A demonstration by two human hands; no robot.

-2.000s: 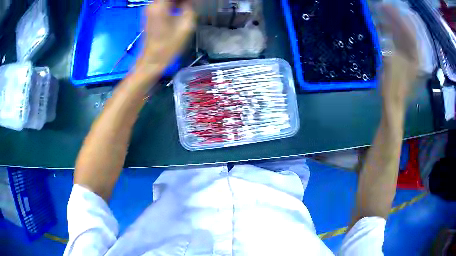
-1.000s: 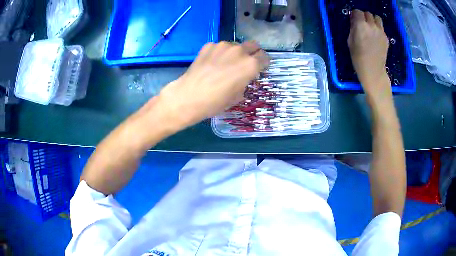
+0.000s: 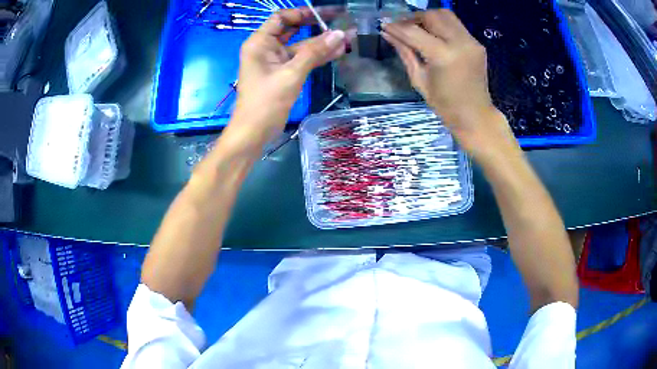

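Observation:
My left hand [image 3: 284,61] holds a thin white rod [image 3: 315,14] between thumb and fingers, its dark end near the thumb tip. My right hand [image 3: 447,65] is just right of it, with thumb and fingers pinched on a tiny dark piece [image 3: 380,26], probably a ring. The hands are apart, above the grey metal press base [image 3: 371,76]. The clear plastic box [image 3: 385,216] nearest me holds rows of red-and-white rods [image 3: 360,169].
The left blue tray [image 3: 191,119] holds several rods. The right blue tray [image 3: 587,108] holds black rings. A loose rod [image 3: 302,126] lies between left tray and box. Clear boxes [image 3: 61,140] stand far left; plastic bags [image 3: 619,65] lie far right.
My left hand has moved from the box up to the press base and now shows a white rod. My right hand has left the right tray and moved left, near my left hand.

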